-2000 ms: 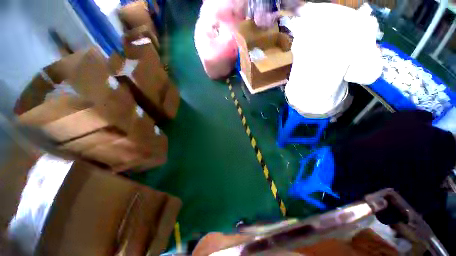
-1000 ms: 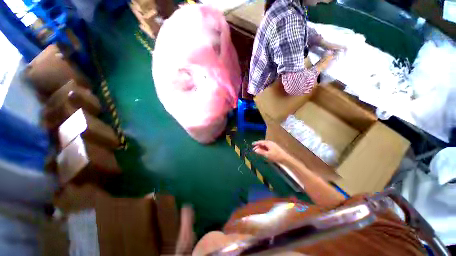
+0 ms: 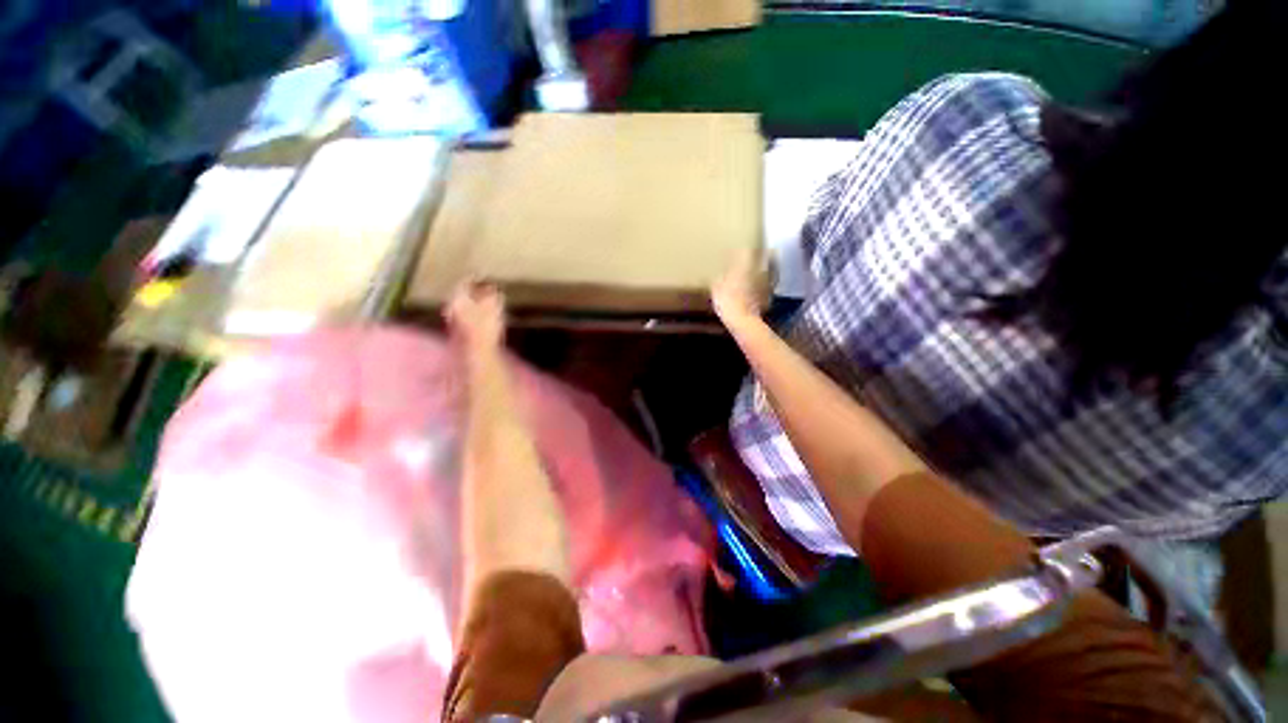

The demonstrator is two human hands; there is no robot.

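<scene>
A flat brown cardboard piece, perhaps a folded carton or a stack of sheets, lies on the bench ahead. My left hand is at its near left edge and my right hand is at its near right corner. Both hands have their fingers on the edge of the cardboard. The fingertips are blurred and partly hidden by it. Both arms are stretched forward.
A large pink plastic bag bulges at the lower left, under my left arm. A person in a checked shirt is close on the right. More flat board lies left of the cardboard. A shiny metal bar crosses the bottom.
The view has moved from the floor and open carton to the bench beyond the pink bag. My right hand has gone from hanging free to the cardboard; my left hand is now there too.
</scene>
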